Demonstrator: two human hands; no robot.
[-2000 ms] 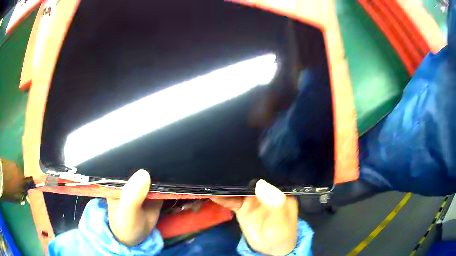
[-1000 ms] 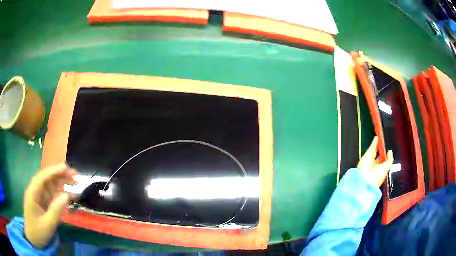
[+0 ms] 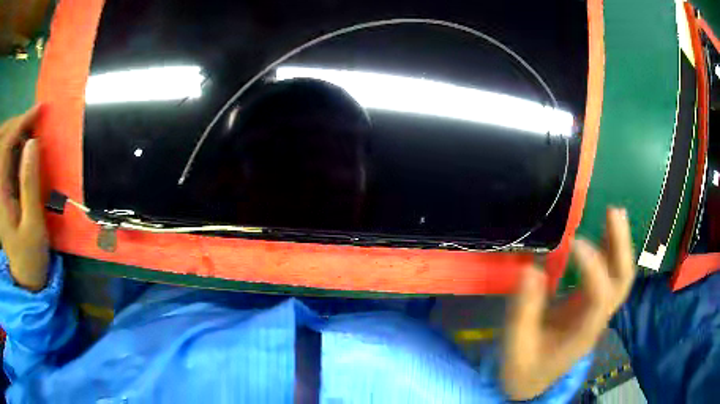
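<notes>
A glossy black laptop screen [image 3: 316, 173] lies in an orange-red foam tray [image 3: 316, 267] in front of me. A thin pale antenna cable [image 3: 410, 22] arcs across it, with one end free at the left. A paler cable [image 3: 189, 228] runs along the lower left edge, with a small black end piece [image 3: 57, 202] over the foam. My left hand [image 3: 25, 201] is at the tray's left side; whether it grips the foam cannot be told. My right hand [image 3: 564, 316] is blurred and open, fingers spread, at the lower right corner.
A white-edged strip with a black area [image 3: 671, 166] lies on the green bench [image 3: 631, 134] at right. Another foam tray with a screen [image 3: 699, 272] is cut off at the right edge. A dark blue sleeve [image 3: 671, 331] is at lower right. Part of a brown tub [image 3: 22, 22] shows at upper left.
The tray with the cabled screen appears closer and larger. My right hand has let go of the tray at right and come to this tray's lower right corner. My left hand is now at its left side.
</notes>
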